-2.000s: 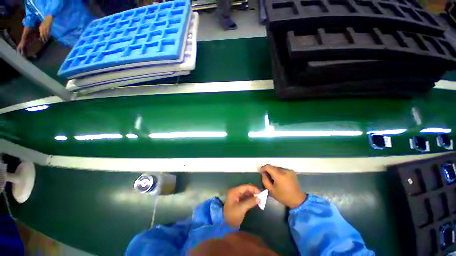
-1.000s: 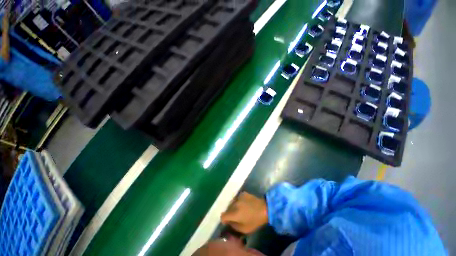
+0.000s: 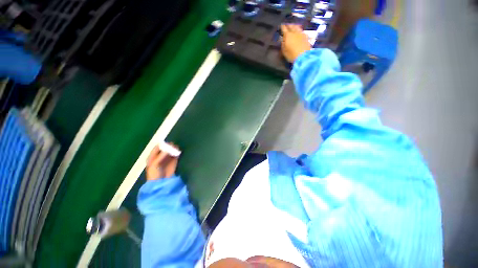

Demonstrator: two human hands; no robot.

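My left hand is over the pale rail at the bench's far edge, its fingers pinching a small white cloth. My right hand reaches into the black foam tray at the top. Its fingertips are at a pocket, and blur hides whether they grip a unit. Several dark square watch units with silver-blue edges and white slips sit in the tray's upper pockets. One watch unit lies on the green conveyor belt just left of the tray.
A solvent bottle stands at the lower left beside the rail. Stacked black trays are at the upper left across the belt. A blue tray tops a pale pile at far left. A blue stool is on the floor right of the foam tray.
The view has turned and shifted. My right hand has moved from near the rail to the foam tray. My left hand with the white cloth is now apart from it, on the left.
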